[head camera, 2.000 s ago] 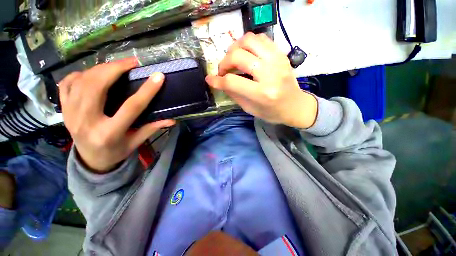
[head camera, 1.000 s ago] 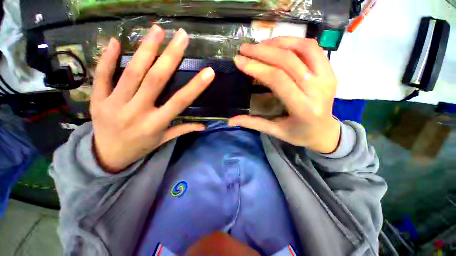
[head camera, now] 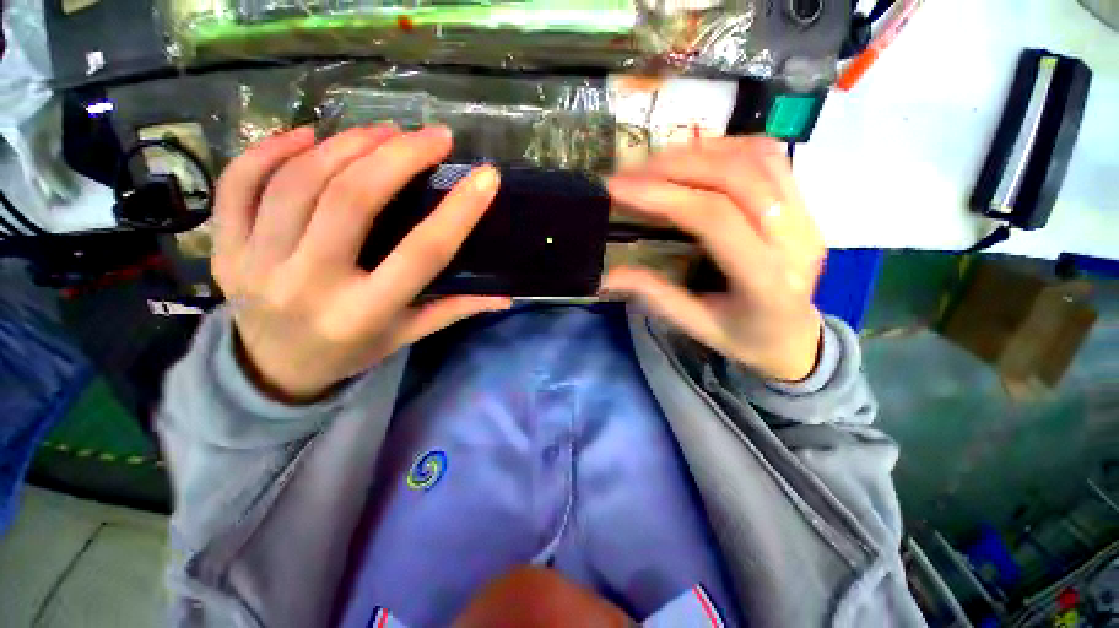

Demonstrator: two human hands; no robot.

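A black adapter case [head camera: 540,233] with a textured strip along its far side lies crosswise in front of my chest, at the near edge of the film-covered fixture [head camera: 515,117]. My left hand [head camera: 325,258] grips its left part, fingers over the far side and thumb across the top; that end is hidden under the hand. My right hand [head camera: 736,252] is at the right end, fingers and thumb at its corners. The right hand is slightly blurred, and how firmly it touches the case is unclear.
Another black adapter [head camera: 1034,141] with a pale strip and a cord lies on the white surface [head camera: 908,160] at right. A green block [head camera: 792,117] sits at the fixture's right end. A coiled black cord [head camera: 160,184] lies at left. A blue bin [head camera: 853,288] is below the bench edge.
My hands have drawn slightly nearer to me. The left fingers are more bent around the case, and its top face shows more fully. Earlier the right hand was higher, pinching at the case end.
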